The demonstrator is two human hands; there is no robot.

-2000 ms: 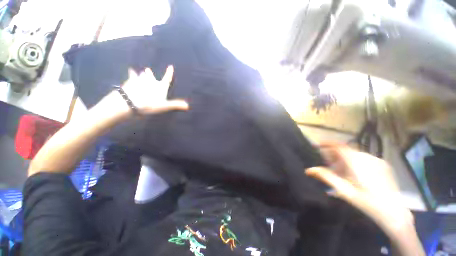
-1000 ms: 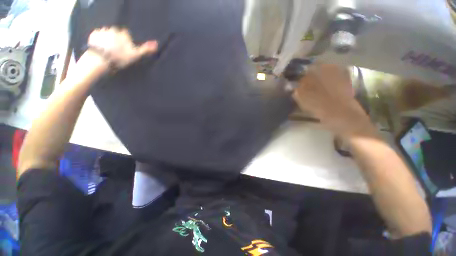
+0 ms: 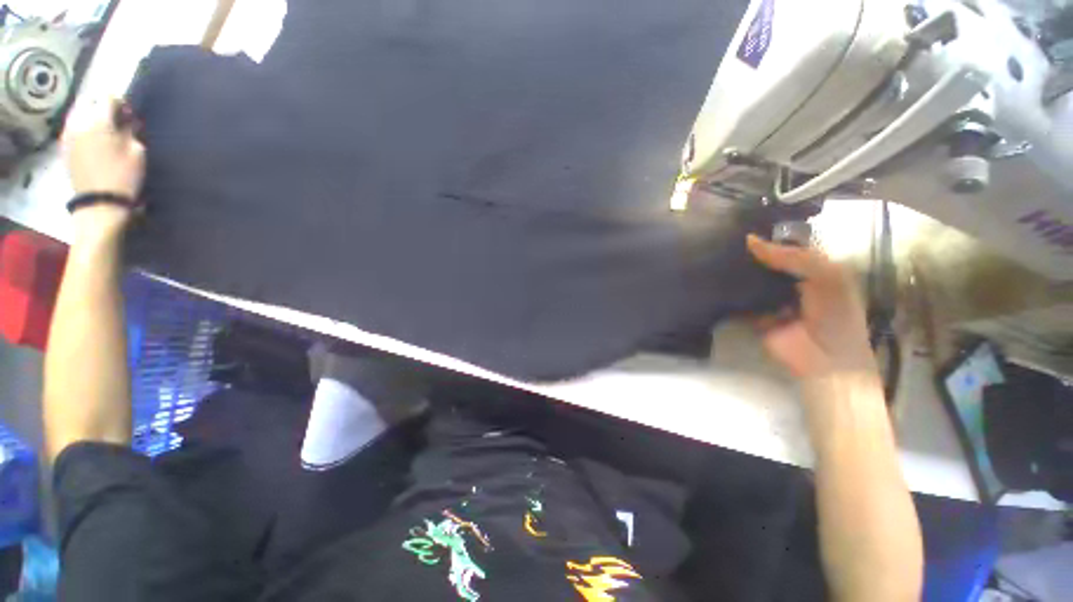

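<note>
A large dark fabric panel [image 3: 435, 176] lies spread on the white table, its right part beside and partly under the sewing machine head [image 3: 812, 94]. My left hand [image 3: 106, 153], with a dark band at the wrist, holds the panel's left edge. My right hand [image 3: 812, 306] grips the panel's right end just below the presser foot area, with thumb and fingers on the cloth. The needle is hidden or too small to tell. A small light [image 3: 681, 192] glows at the machine head's left side.
Dark-handled shears [image 3: 882, 318] lie right of my right hand. A dark slab with a pale blue-green area [image 3: 974, 388] is further right. A second machine part [image 3: 38, 78] is at upper left. A red container [image 3: 26, 288] and blue basket [image 3: 171, 353] are below the table's left edge.
The panel has been spread wider to the left and right. My left hand has moved left to its edge. My right hand has come down from the machine and holds the right end.
</note>
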